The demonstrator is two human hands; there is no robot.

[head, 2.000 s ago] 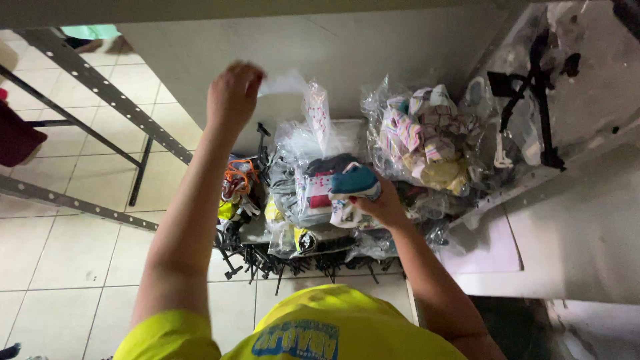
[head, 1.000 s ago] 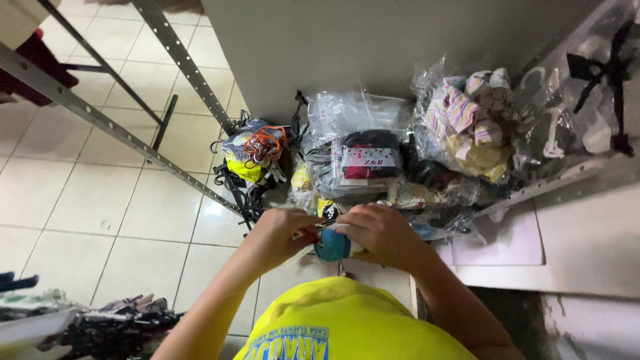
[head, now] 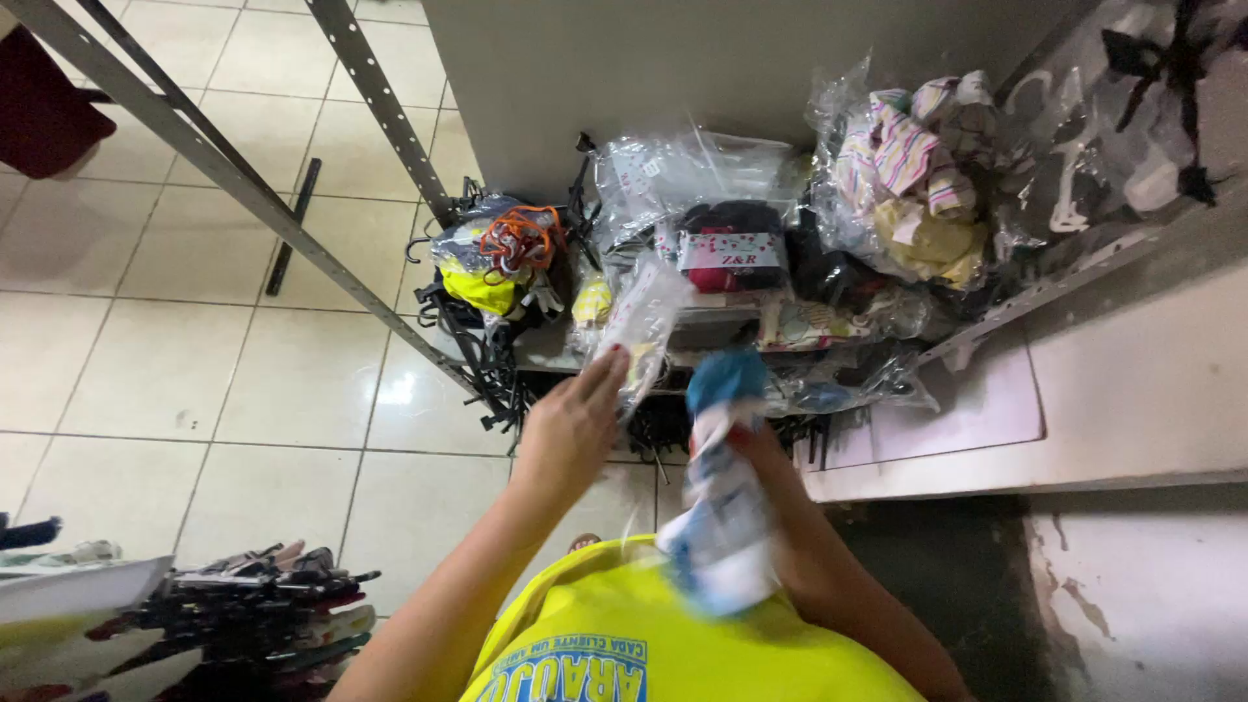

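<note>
My left hand (head: 575, 419) holds a clear plastic bag (head: 648, 312) by its lower end, fingers extended over the shelf's front edge. In my right hand (head: 756, 453) is a blue and white sock-like fabric item (head: 726, 487), blurred, with its teal end up and the rest hanging toward my yellow shirt. Beyond the hands, a dark and red folded textile with a printed paper band (head: 731, 249) lies on a pile of clear plastic packages (head: 682, 175). A bag of striped garments (head: 907, 156) sits to its right.
At the shelf's left end lies a bundle with orange cord (head: 517, 244), beside black hangers (head: 497, 361). Perforated metal posts (head: 380, 97) stand at the left. A white ledge (head: 1102, 390) juts out on the right. Stacked garments (head: 263, 604) are at the lower left.
My hands, close together around the blue item a second ago, are now apart. The fabric item now hangs long from my right hand, and the clear bag is in my left.
</note>
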